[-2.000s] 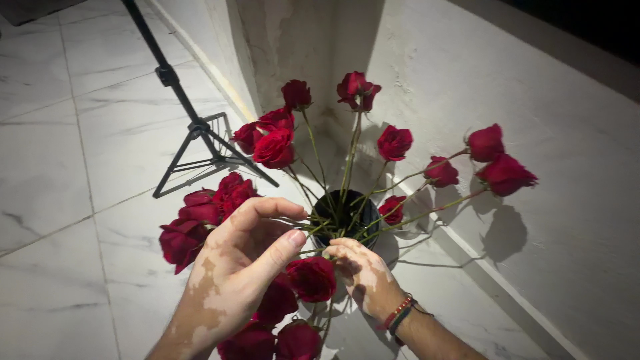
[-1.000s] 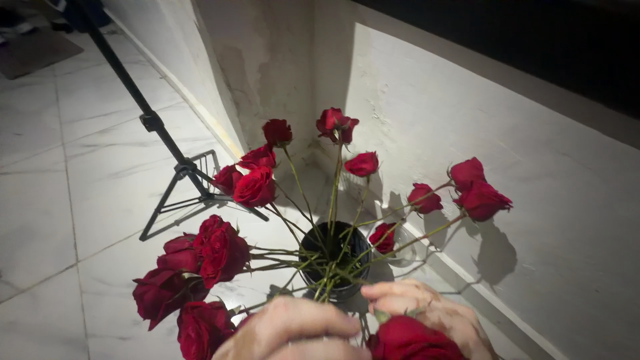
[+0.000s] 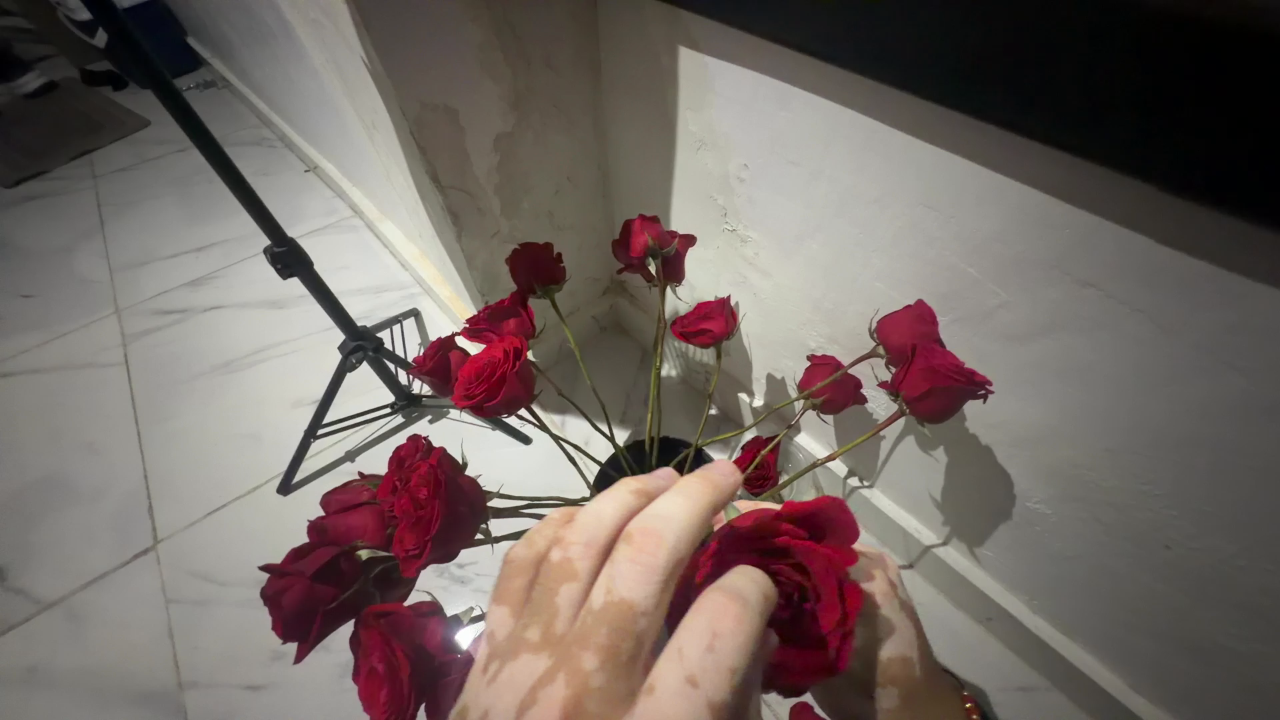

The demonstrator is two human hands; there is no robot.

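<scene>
Red roses on long green stems fan out of a black vase [image 3: 665, 452] on the floor. My left hand [image 3: 620, 590] is at the bottom centre, its fingers against a large open rose [image 3: 800, 590]; whether it grips the bloom is hidden. Behind that rose, my right hand [image 3: 885, 625] shows only in part, with a beaded bracelet [image 3: 970, 700] at its wrist, and its fingers are covered. More roses [image 3: 430, 505] lean out to the left, others [image 3: 935, 380] toward the wall at right, and a rose [image 3: 650, 245] stands at the back.
A black tripod stand [image 3: 365, 345] stands on the marble-look tiles [image 3: 230, 400] left of the vase. The white wall [image 3: 850, 200] and its baseboard [image 3: 1000, 590] run close along the right. A dark mat [image 3: 70, 125] lies at the far upper left, by a person's shoe [image 3: 30, 82].
Both hands have moved from over the vase to its near side. The large rose has come up between them, and my left hand now overlaps it. The view has shifted.
</scene>
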